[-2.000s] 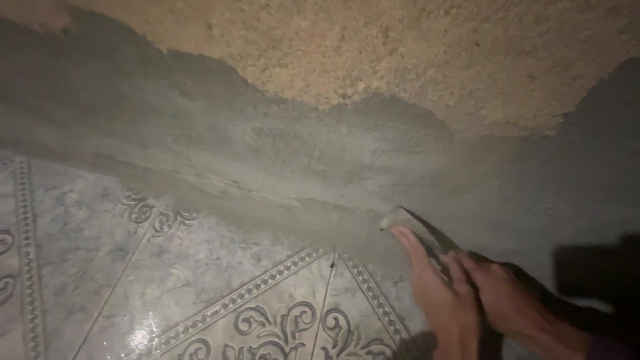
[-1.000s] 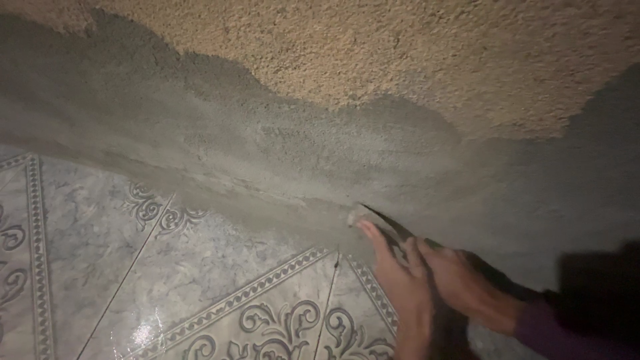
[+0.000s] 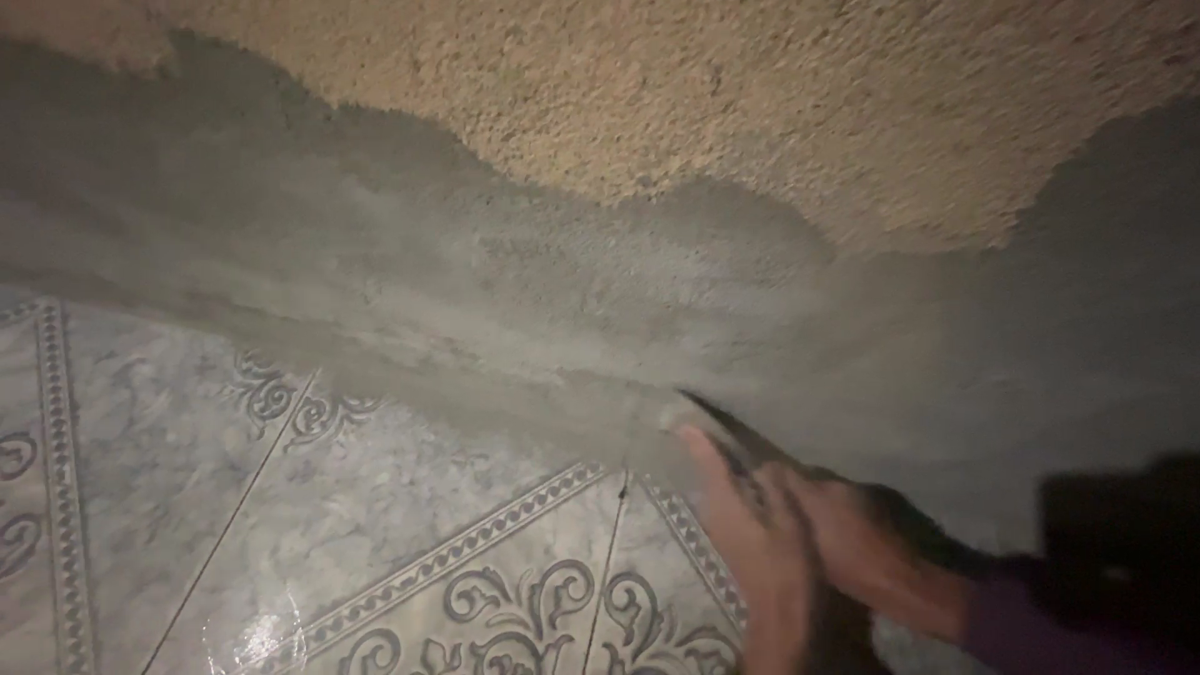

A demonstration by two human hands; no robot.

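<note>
My left hand (image 3: 750, 525) and my right hand (image 3: 862, 534) are side by side at the lower right, touching or nearly so. Between their fingers is a small flat tool (image 3: 717, 431), blurred and partly covered, its dark edge against the grey cement plaster (image 3: 600, 347) low on the wall. Its exact kind cannot be told. My left fingertips lie on the tool near its tip; my right hand is closed around its rear part, mostly hidden. The plaster looks smooth and damp, and a strip of it runs along the joint onto the floor tiles (image 3: 159, 422).
Above the grey plaster is rough tan wall surface (image 3: 750, 94) with a wavy border. Patterned tiles (image 3: 525, 600) with scroll ornament cover the floor at the lower left. A dark, unclear object (image 3: 1116, 525) stands at the right edge, by a purple sleeve (image 3: 1022, 609).
Both hands with the tool shifted left along the wall base between the first and second views, then slightly back right by now. The hold on the tool looks the same.
</note>
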